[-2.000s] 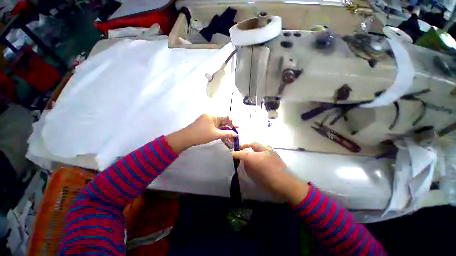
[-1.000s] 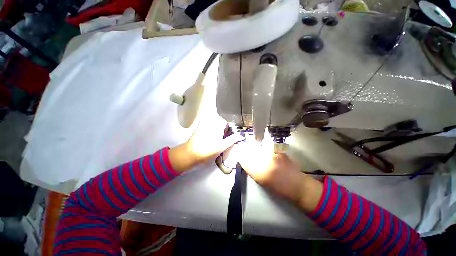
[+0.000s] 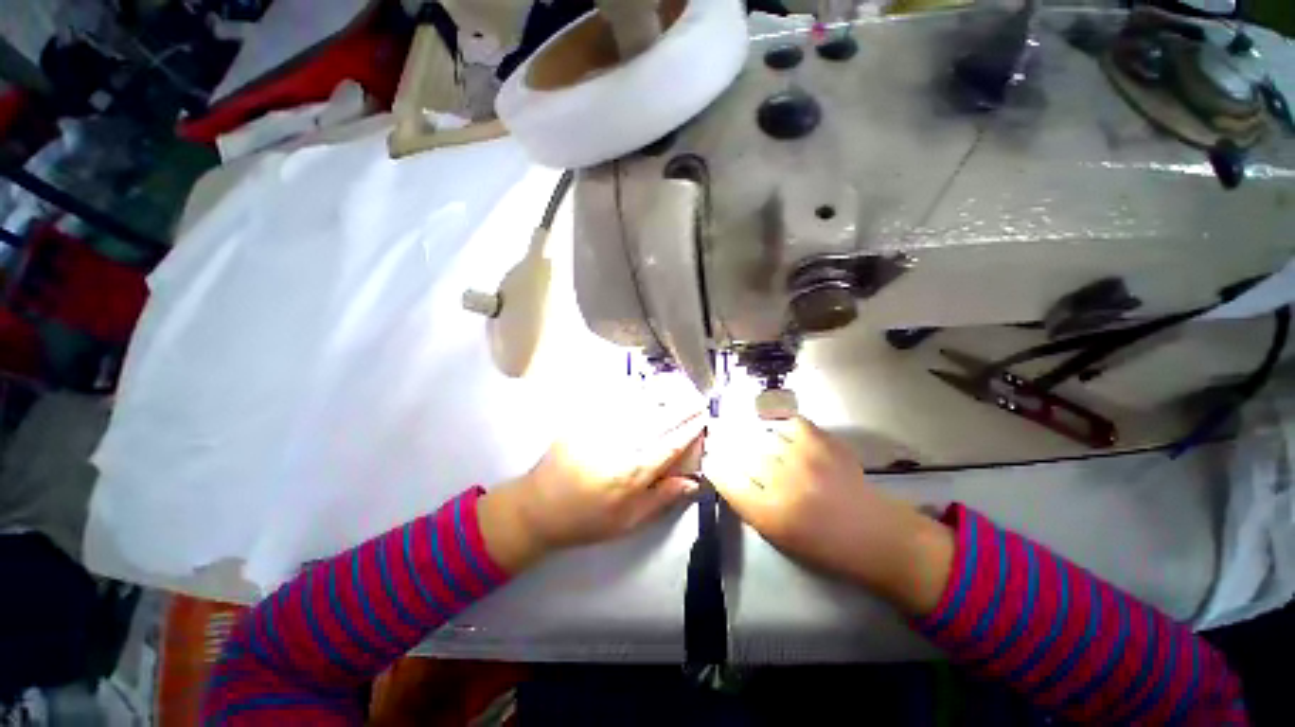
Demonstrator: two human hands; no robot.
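Observation:
A narrow dark strip [image 3: 706, 589] runs from under my fingertips down over the table's front edge. My left hand [image 3: 604, 476] lies on the bed left of the strip, with its fingertips at the strip by the needle area. My right hand [image 3: 810, 490] lies on the right of the strip, fingertips pressing close to it. The sewing machine head [image 3: 980, 199] stands above. The presser foot area [image 3: 714, 384] is washed out by bright light, so the exact fingertip contact is hard to see.
A white fabric sheet [image 3: 313, 341] covers the left of the table. The lamp [image 3: 521, 313] hangs left of the needle. A white tape roll [image 3: 625, 107] sits on the machine. Red-handled snips [image 3: 1058, 415] and black tools lie on the right. Crumpled white material [image 3: 1257, 526] is at the right end.
My hands have moved from holding the strip in front of the machine to lying flat beside it at the needle. The view has moved closer. The strip now hangs straighter.

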